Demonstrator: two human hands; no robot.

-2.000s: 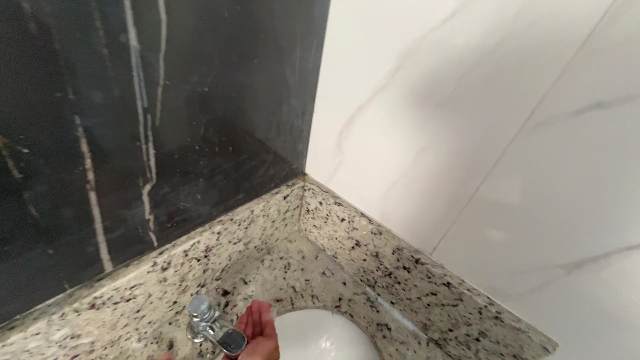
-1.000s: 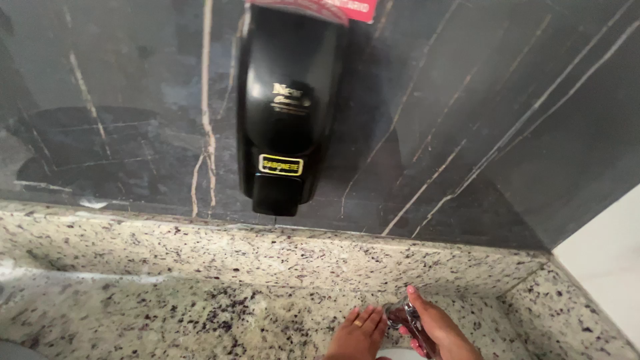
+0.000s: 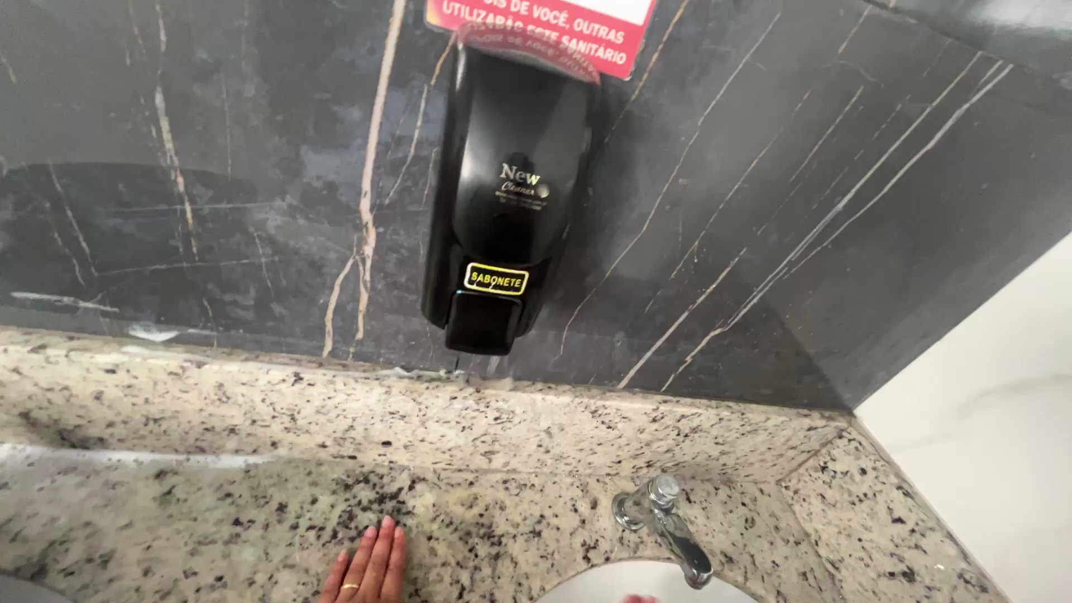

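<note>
My left hand is at the bottom edge, left of the basin, over the speckled granite countertop. It holds nothing; its fingers point up and away, and one wears a ring. Of my right hand only a fingertip shows, over the white basin; the rest is out of frame. The chrome push-top faucet stands at the basin's back edge, right of both hands. A black soap dispenser hangs on the dark wall above the counter.
A granite backsplash runs along the dark veined wall and turns at the right corner, by a white wall. A red and white sign is above the dispenser. Part of another basin shows at lower left.
The view has swung left from the corner. One second ago both hands were together at the faucet; now my left hand is left of it and my right hand is mostly below the frame.
</note>
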